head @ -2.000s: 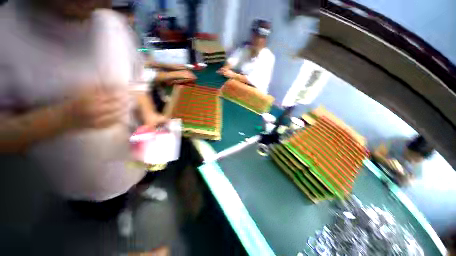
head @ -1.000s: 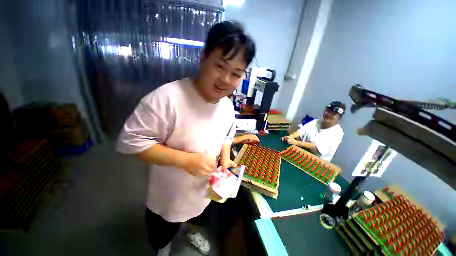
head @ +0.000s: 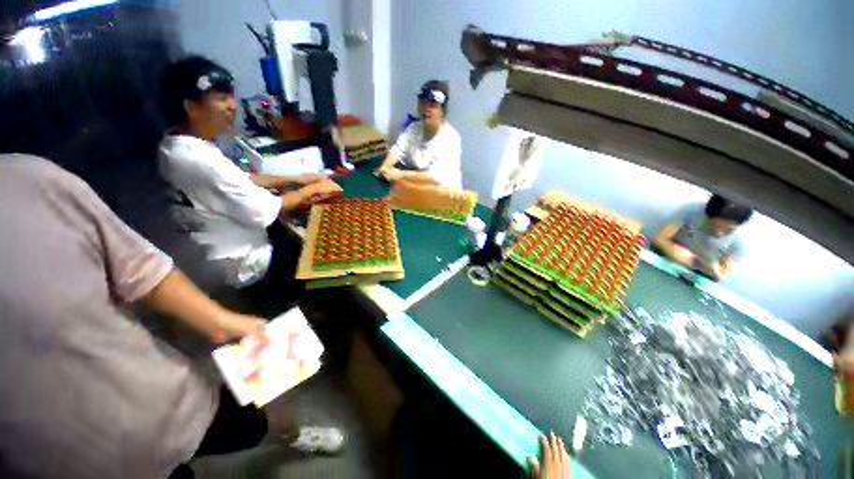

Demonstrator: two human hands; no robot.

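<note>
My left hand [head: 552,458] is cut off by the bottom edge of the picture. Its fingers lie at the bench's light green edge [head: 449,372], apart, with nothing visible in them. My right hand is not in view. To the right of the visible hand, a big pile of shiny silvery frames [head: 702,384] lies on the dark green mat. Behind the pile sits a stack of loaded layers [head: 576,257], its top covered with rows of red-and-green parts. A small pale piece [head: 579,432] lies between the hand and the pile.
Another loaded tray [head: 356,239] lies farther left on the bench. A person in a pale shirt [head: 84,318] stands close at left, holding printed paper [head: 272,357]. Other people sit around the bench. A lamp post [head: 501,220] and an overhead rail [head: 655,103] stand over it.
The view has swung right and down, bringing the silvery pile and my left hand into the picture. The standing person is now at the far left, facing away, the paper held lower.
</note>
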